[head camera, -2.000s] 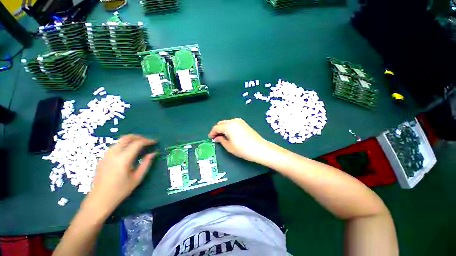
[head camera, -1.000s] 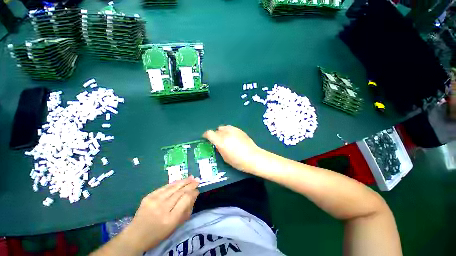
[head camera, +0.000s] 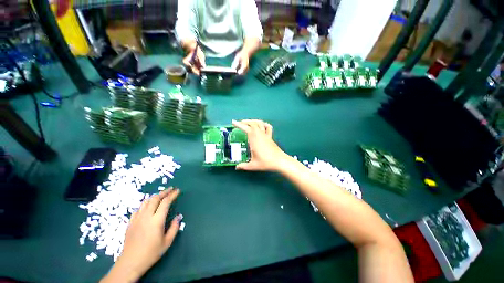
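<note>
A green circuit board panel with two white rectangles lies on top of the stack at mid-bench. My right hand grips its right side, fingers at the far edge and thumb at the near edge. My left hand is palm down over the right edge of the left heap of small white parts, fingers apart. A white piece lies by its thumb tip; it does not look held. The right white heap is partly hidden behind my right forearm.
Board stacks stand at the back left, and more boards at the back right. A flat black rectangle is beside the left heap. A small stack, black racks and a white tray are right. A person sits opposite, hands on a board.
The view has tilted up. My right hand has moved from the board at the near bench edge to the stack, and that near spot now shows no board. My left hand has moved left to the white heap.
</note>
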